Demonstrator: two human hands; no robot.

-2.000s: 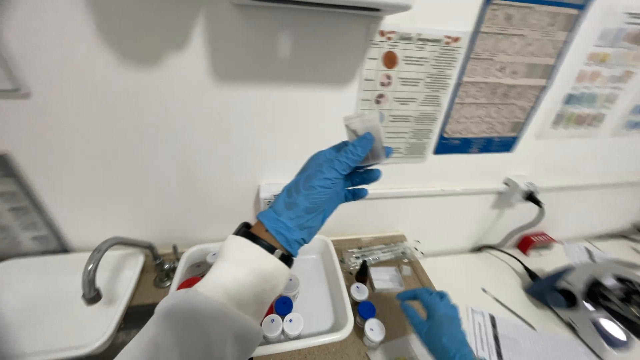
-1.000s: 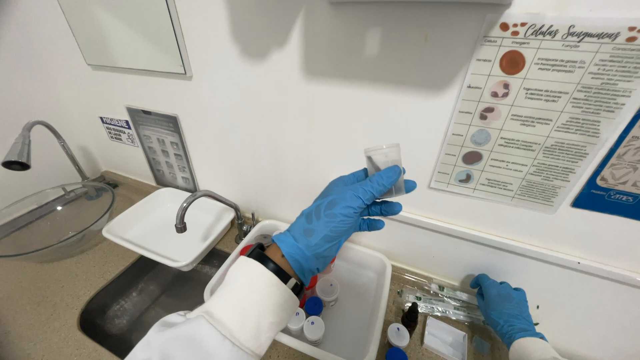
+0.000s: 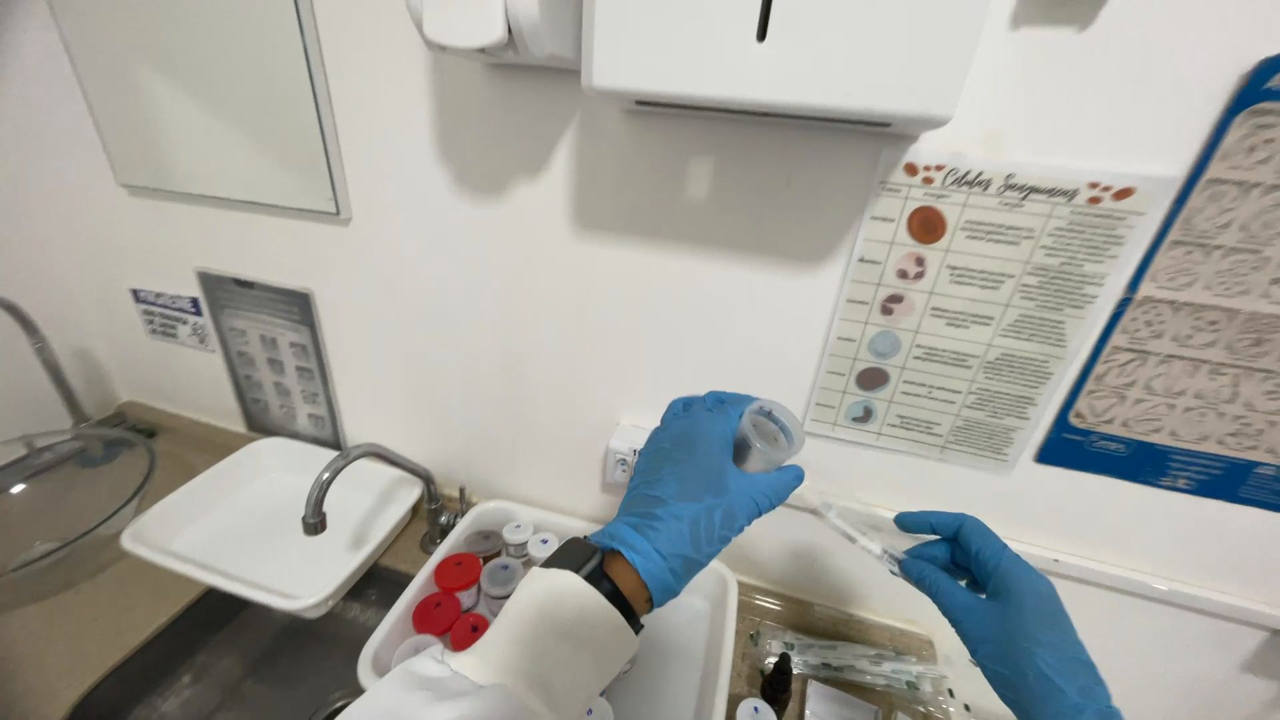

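Note:
In a blue glove, my left hand [image 3: 700, 490] grips a translucent plastic sample cup [image 3: 768, 436], tilted with its round end toward the camera; what it contains is unclear. To its right, my right hand [image 3: 985, 595], gloved too, pinches a thin clear-wrapped pipette or similar stick [image 3: 862, 538] between thumb and fingers, its far end near the cup but apart from it. More wrapped sticks [image 3: 850, 660] lie on the counter below, beside a dark dropper bottle [image 3: 777, 682].
A white tray [image 3: 715, 640] holds several lidded sample jars, including a red-lidded one [image 3: 457, 573]. Left of it are a steel faucet [image 3: 375, 450], an empty-looking white basin [image 3: 270, 520] and a dark sink [image 3: 250, 655]. A dispenser [image 3: 780, 60] hangs overhead.
My right hand has risen from the counter with a wrapped stick in it. My left hand has turned the cup so that its round end shows.

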